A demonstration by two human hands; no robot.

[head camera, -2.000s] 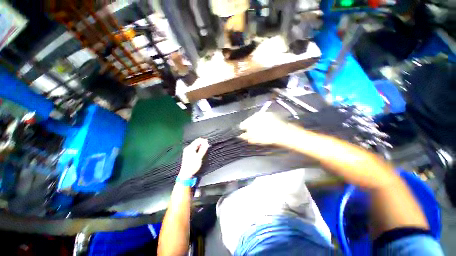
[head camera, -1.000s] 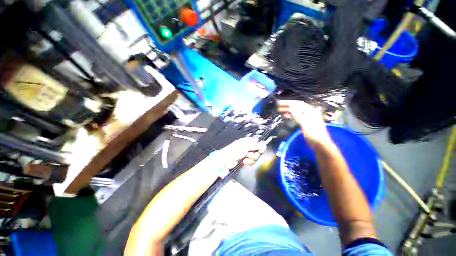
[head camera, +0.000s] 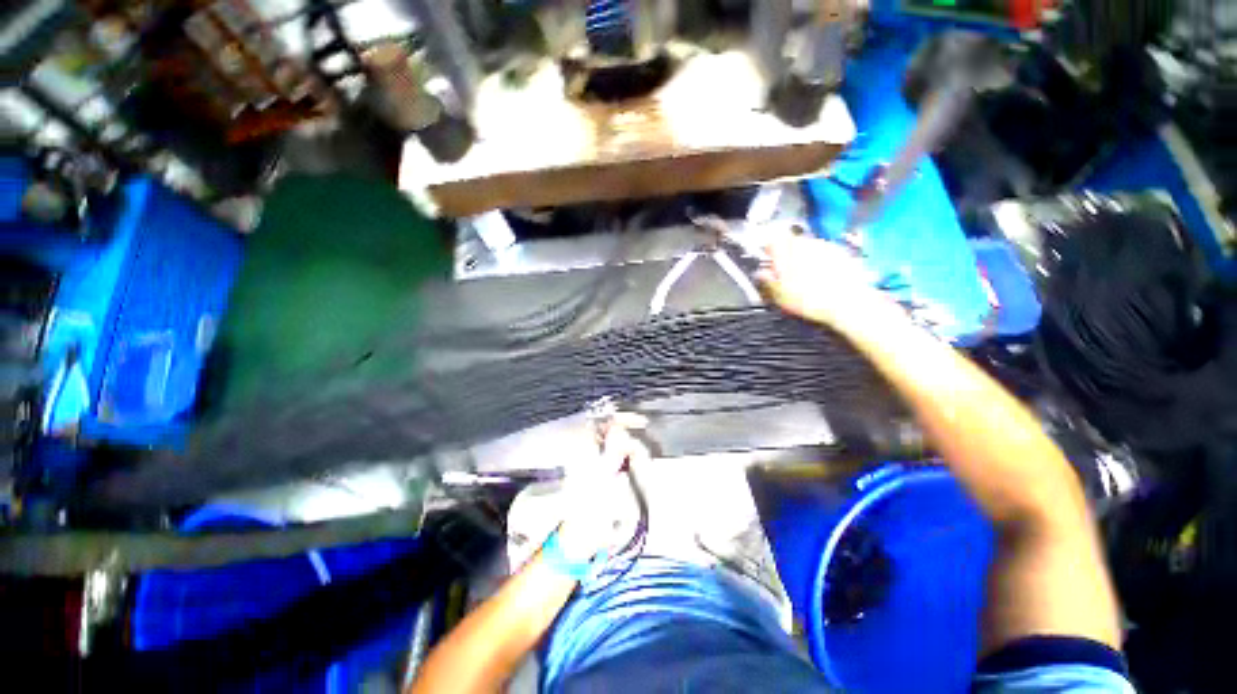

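Note:
Black cables (head camera: 638, 363) lie in a long thick bundle across the grey ledge. My left hand (head camera: 597, 491) is over the lap, its fingers closed on a few black cables; small shiny tips (head camera: 604, 407) show at its fingertips, and a dark cord loops below it. My right hand (head camera: 810, 275) reaches over the right part of the ledge, by the front of the press; it is blurred, and whether it grips the small dark thing (head camera: 719, 228) at its fingertips is unclear. Pliers (head camera: 734, 275) with pale handles in an open V lie behind the bundle.
The upper platen (head camera: 631, 174) with a brown edge hangs close beyond the right hand. A green surface (head camera: 326, 292) and a blue container (head camera: 156, 312) are at left. A blue bucket (head camera: 916, 569) stands right of the lap. Coiled cables (head camera: 1119, 305) are at far right.
The view has swung back from the bucket and coils to the press. My left hand has moved from the cable ends to the lap; my right hand from above the bucket to the press front.

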